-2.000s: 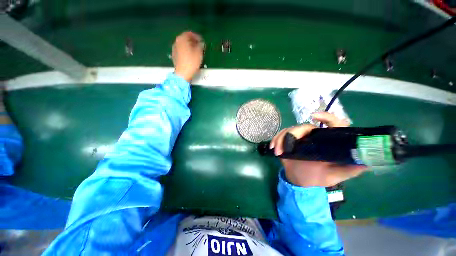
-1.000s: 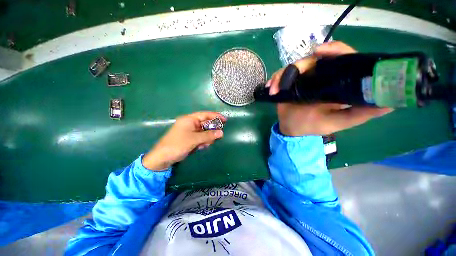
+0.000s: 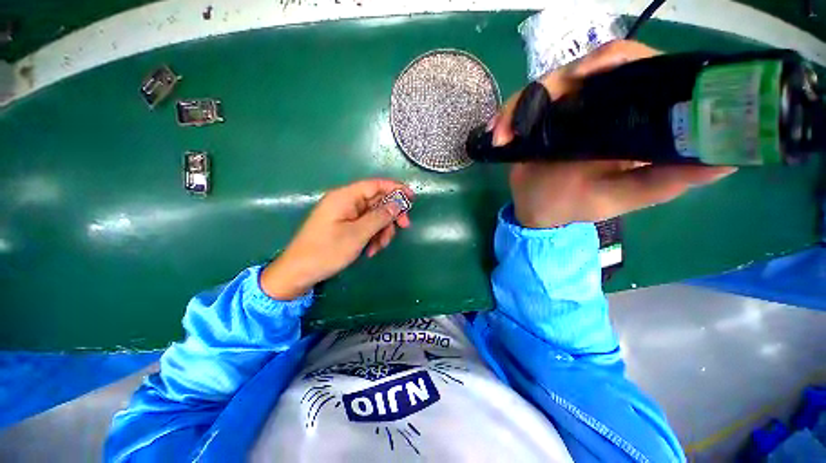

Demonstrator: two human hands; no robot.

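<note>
My left hand (image 3: 340,231) holds a small silvery metal-framed unit (image 3: 397,203) in its fingertips, above the green bench (image 3: 100,271) at the middle. My right hand (image 3: 580,181) grips the thick black electric screwdriver (image 3: 625,113), which has a green-and-white label and lies across the view. Its black nose is over the right edge of the round speckled screw dish (image 3: 444,110). The bit tip cannot be made out. My two hands are apart.
Three metal-framed units lie loose at the left: one tilted (image 3: 159,86), one below it (image 3: 199,111), one lower (image 3: 196,172). A crinkled clear bag (image 3: 566,41) lies behind my right hand. A dark box (image 3: 610,246) is by my right sleeve. A white rail (image 3: 272,13) curves behind.
My left hand has come back from beyond the white rail and now holds a unit near the dish. The view has tilted down. My right hand still holds the screwdriver.
</note>
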